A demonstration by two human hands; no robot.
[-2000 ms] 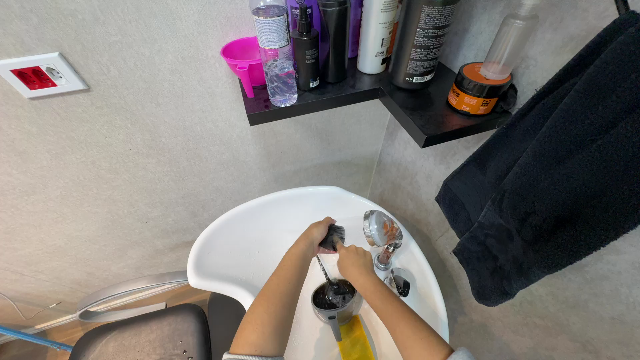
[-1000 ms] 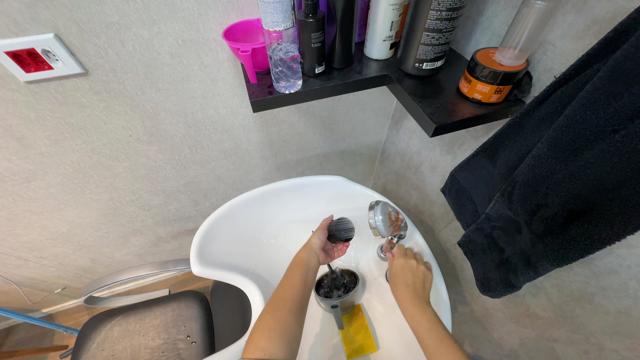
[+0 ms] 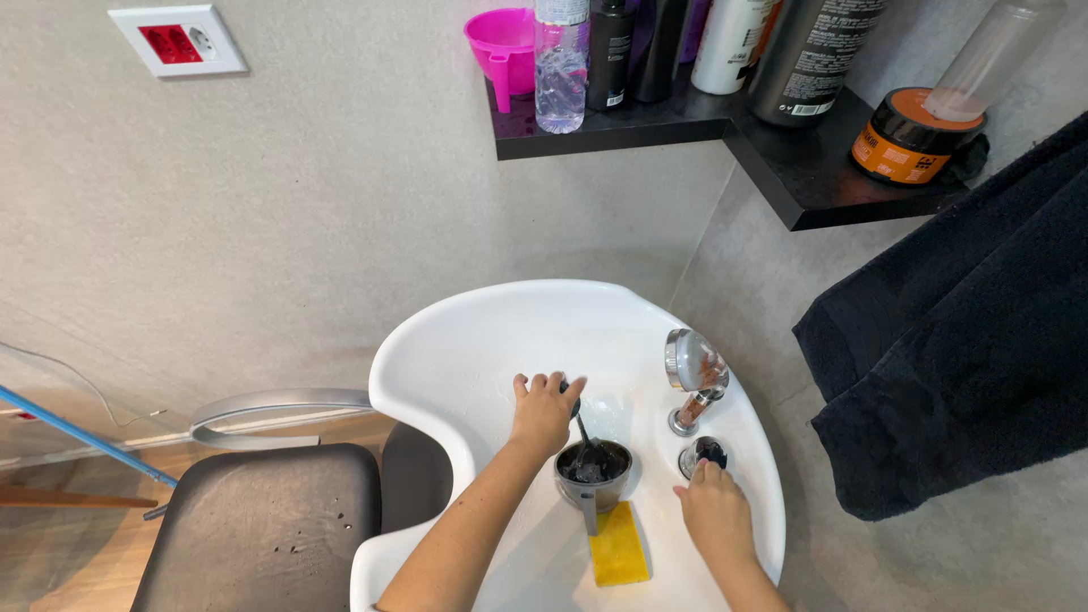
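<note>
Over the white shampoo basin [image 3: 510, 314], my left hand [image 3: 544, 412] has its fingers spread around a dark object, partly hidden, just above a thin black handle [image 3: 583, 427]. That handle slants down into a translucent grey bowl [image 3: 595, 489] with dark wet contents. My right hand [image 3: 718, 510] is at the chrome tap knob [image 3: 703, 457], its fingertips at the knob's near edge. Behind the knob stands a chrome shower head [image 3: 695, 360] on its mount. A yellow sponge [image 3: 620, 548] lies on the basin beside the bowl's grey handle.
A black corner shelf [image 3: 612, 136] holds a pink bowl [image 3: 501, 51], a clear bottle [image 3: 561, 76], several other bottles and an orange-labelled jar [image 3: 909, 144]. Black towels [image 3: 952, 340] hang at the right. A black chair [image 3: 263, 527] stands at the left.
My right hand has moved from beside my left hand to the tap knob. The round dark brush head seen earlier in my left hand is now mostly hidden, and that hand's fingers have spread.
</note>
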